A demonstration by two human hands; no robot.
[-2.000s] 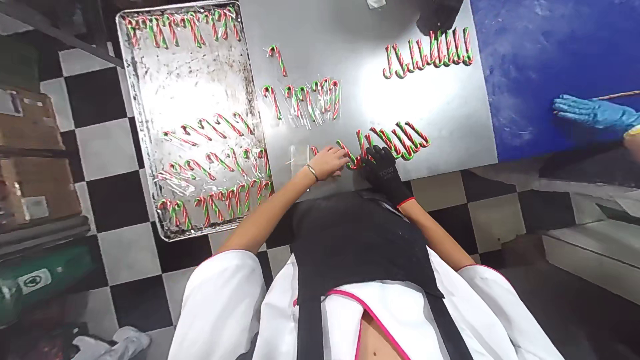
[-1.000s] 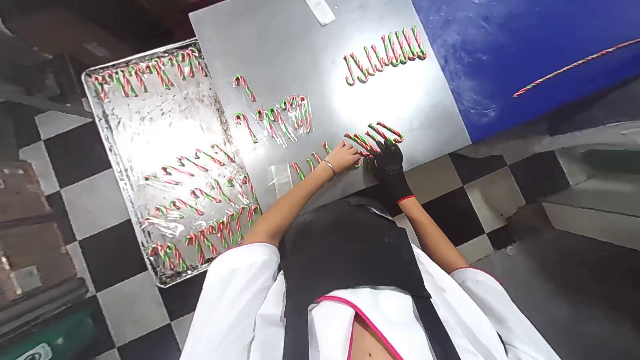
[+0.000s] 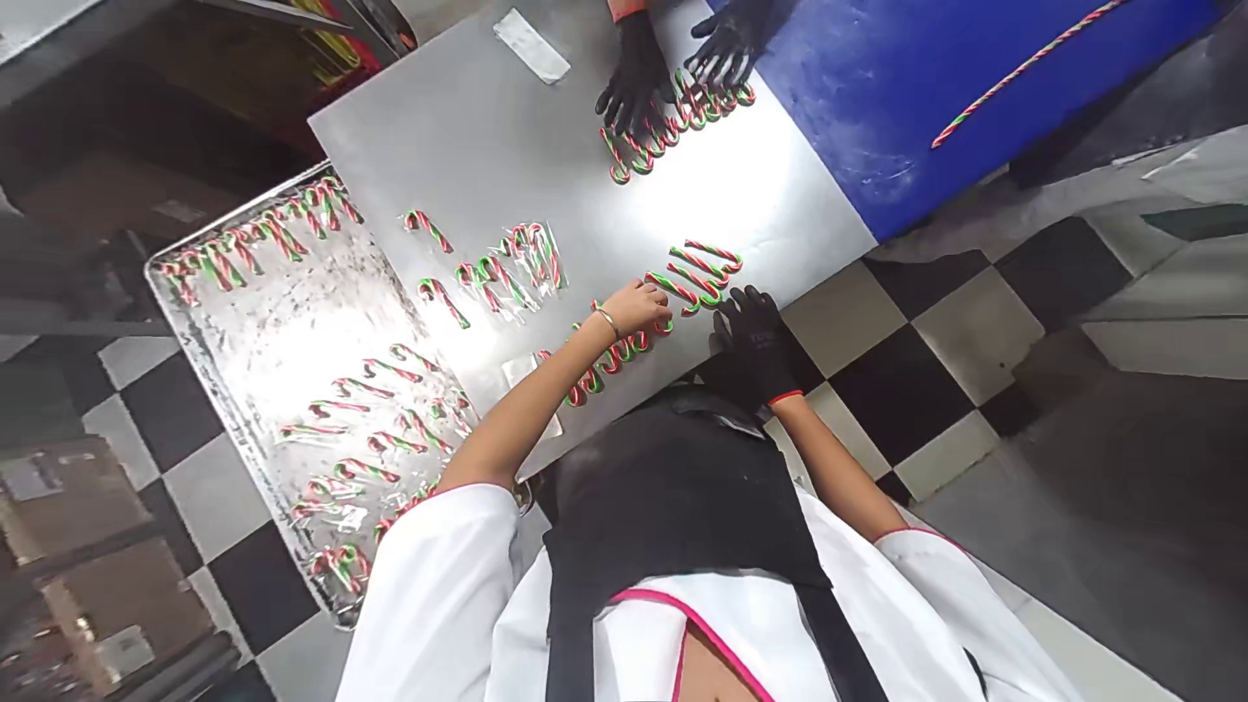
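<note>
My left hand (image 3: 636, 308), bare with a bracelet at the wrist, is over a row of red, white and green candy canes (image 3: 612, 357) near the edge of the metal table (image 3: 468, 127). Its fingertips touch a cane; whether they grip it is not plain. My right hand (image 3: 751, 336), in a black glove with a red cuff, rests beside the right end of the unwrapped canes (image 3: 704, 273). Farther left on the metal lie candy canes in clear wrappers (image 3: 522, 268) and a lone cane (image 3: 427, 230).
A metal tray (image 3: 244, 453) with rows of wrapped canes stands at the left. Across the table, another person's black-gloved hands (image 3: 639, 83) touch more canes. A striped candy rope (image 3: 1024, 68) lies on a blue surface (image 3: 858, 107). White packets (image 3: 531, 46) lie at the far side.
The other person's two gloved hands have come in over the far row of canes. My right hand has moved off the canes to their right side. The view has turned.
</note>
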